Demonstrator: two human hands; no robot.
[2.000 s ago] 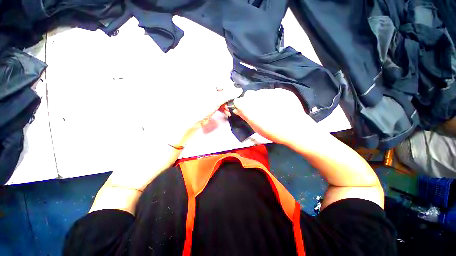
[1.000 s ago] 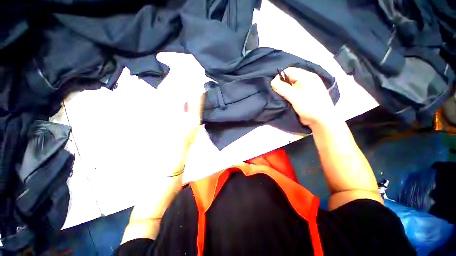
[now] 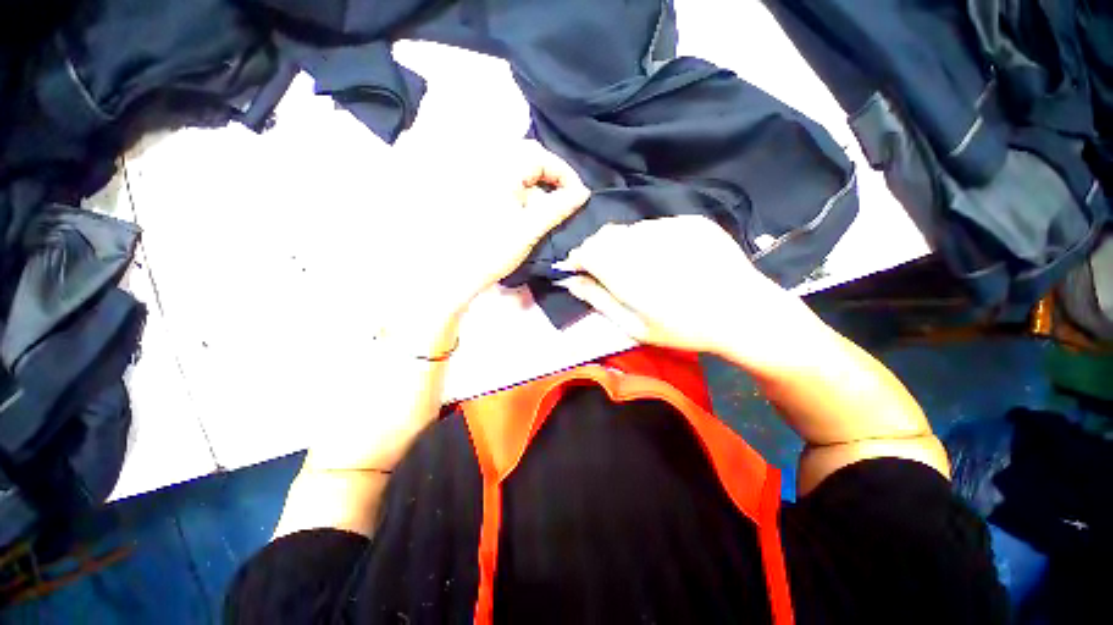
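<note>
The dark navy trousers (image 3: 684, 134) lie on the white table right of centre, with a corner of cloth near the table's front edge. My left hand (image 3: 537, 208) is at the trousers' left edge, its fingers curled; overexposure hides whether it grips the cloth. My right hand (image 3: 635, 275) is on the near part of the trousers, fingertips pinching the dark cloth just below my left hand. No tool can be made out in my right hand.
Dark garments are heaped along the far side, at the left (image 3: 73, 317) and at the right (image 3: 976, 159), with grey panels showing. The white table (image 3: 293, 293) has a seam line at the left. A blue floor (image 3: 244, 525) lies below.
My left hand has moved right and up onto the cloth. My right hand has come down and left toward it. The waistband and belt loop visible a second ago are now covered.
</note>
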